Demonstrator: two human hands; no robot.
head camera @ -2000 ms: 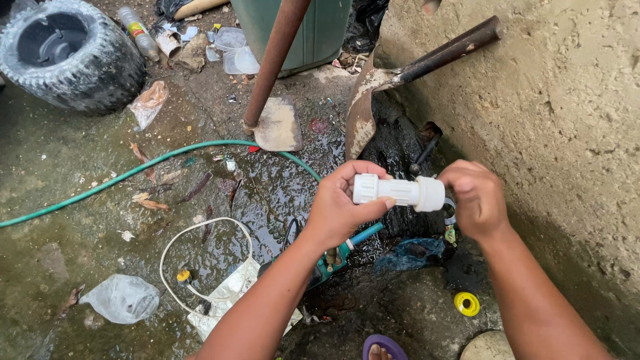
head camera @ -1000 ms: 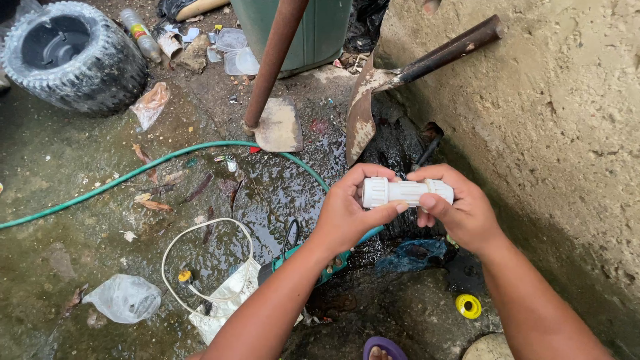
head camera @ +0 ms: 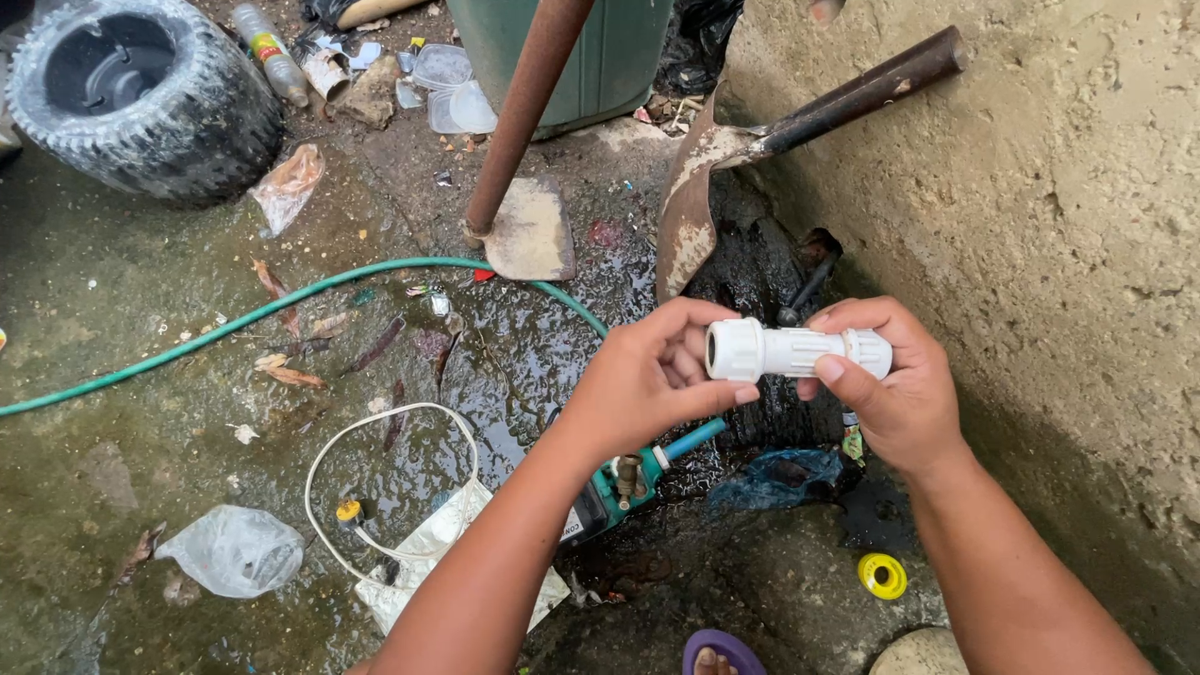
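A white plastic compression coupling (head camera: 797, 351) with ribbed nuts lies level between my hands, its open left end showing a dark bore. My right hand (head camera: 891, 384) grips its right nut and body, thumb in front. My left hand (head camera: 656, 375) has its fingers and thumb around the left nut, touching its edge. Below my left forearm a green pump (head camera: 628, 483) with a brass tap and a blue pipe stub (head camera: 694, 439) sits partly hidden. A yellow roll of thread seal tape (head camera: 882, 576) rests on the ground at lower right.
A green hose (head camera: 234, 323) crosses the wet concrete. A rusty-handled hoe (head camera: 530, 230) and a shovel (head camera: 689, 211) stand beyond my hands. A rough wall (head camera: 1050, 244) rises at right. A white cord (head camera: 314, 478), a plastic bag (head camera: 239, 551), a tire (head camera: 150, 103) and a green bin (head camera: 600, 70) lie around.
My right hand, apart from the coupling's right end two seconds ago, now grips it. My left hand has shifted from around the coupling's body to its left nut.
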